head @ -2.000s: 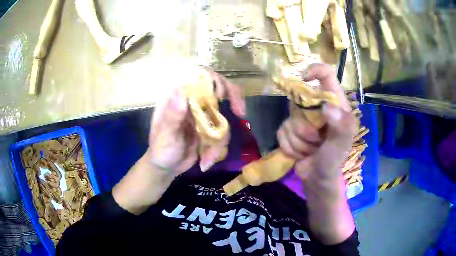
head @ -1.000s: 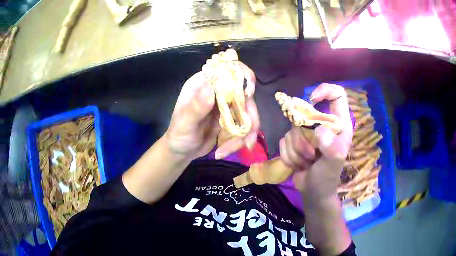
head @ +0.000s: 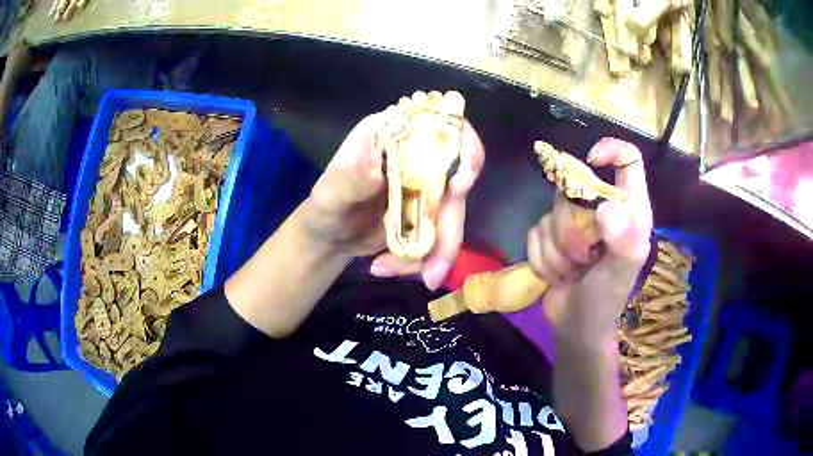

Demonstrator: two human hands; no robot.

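Note:
My left hand (head: 357, 191) holds a tan foot piece (head: 419, 160) upright in front of my chest, toes up, its long hollow slot facing me. My right hand (head: 597, 240) holds a tan-yellow lower leg piece (head: 504, 289), its narrow peg-like tip pointing down and left. A second foot piece (head: 570, 178) sits at the upper end of that leg, by my right fingertips; my fingers hide part of the joint. The two hands are apart.
A left blue bin (head: 234, 183) holds many flat brown-tan pieces and some white shiny bits. A right blue bin (head: 691, 356) holds tan legs. Beyond the hands is the beige table (head: 374, 20), with loose leg pieces (head: 664, 40) and a black cable (head: 682, 98).
The view has shifted left, showing more of the left bin. The foot in my left hand has turned, so its slot faces me. My right hand keeps its hold on the leg.

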